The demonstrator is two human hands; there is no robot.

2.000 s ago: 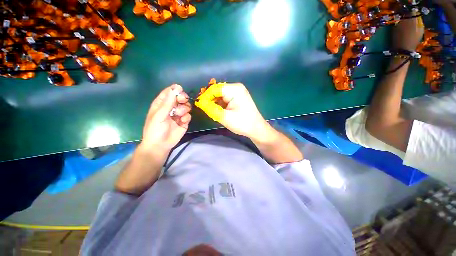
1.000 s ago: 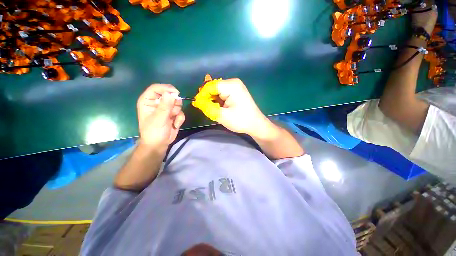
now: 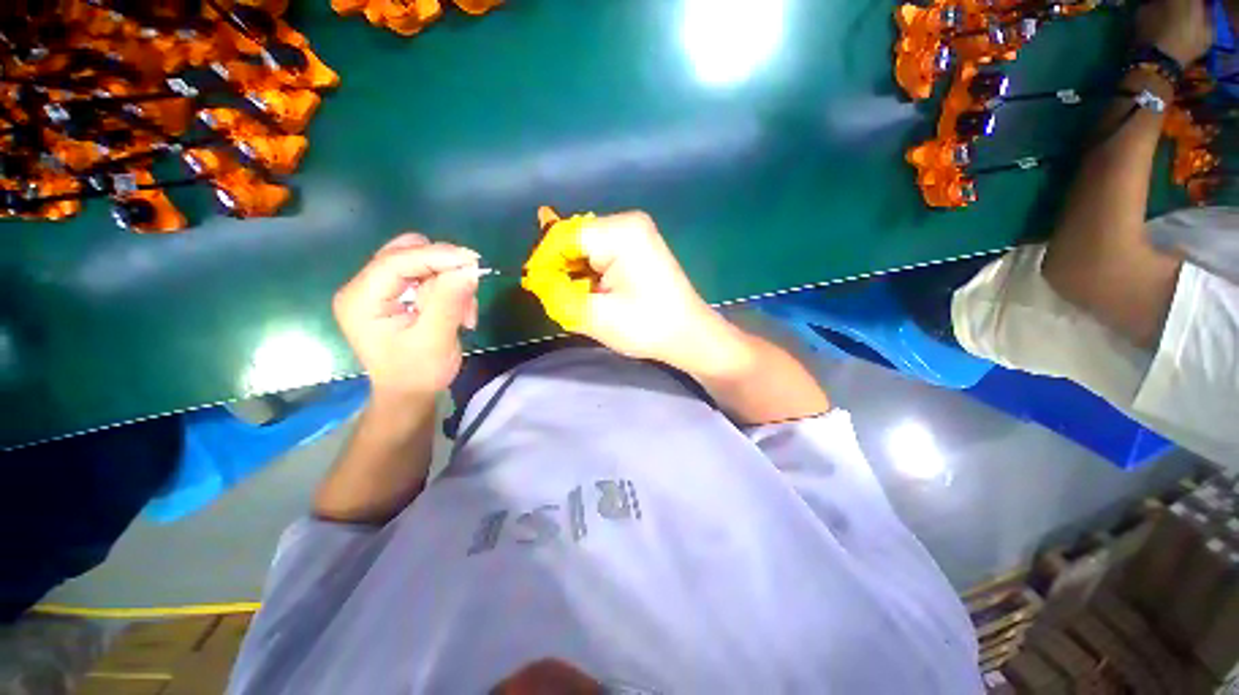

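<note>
My right hand (image 3: 605, 283), its fingers covered in bright yellow, is closed around an orange part (image 3: 548, 217). Only the part's tip shows above the fingers. My left hand (image 3: 412, 310) is bare and pinches a tiny pale lead-end connector (image 3: 481, 272) between thumb and fingertip. The connector points toward the yellow fingers, with a short gap between the hands. Most of the orange part and its cable is hidden in my hands. Both hands are above the near edge of the green bench (image 3: 449, 190).
A dense pile of orange parts (image 3: 258, 116) lies at the far left, with more at the far edge (image 3: 401, 11). Another group (image 3: 944, 149) lies at the right, beside another person's arm (image 3: 1117, 177). Blue sheeting (image 3: 883, 340) hangs below the bench edge.
My left hand has moved a little left, away from my right hand, and the pale tip now shows between its fingertips. My right hand has barely moved. The neighbour's arm has shifted slightly.
</note>
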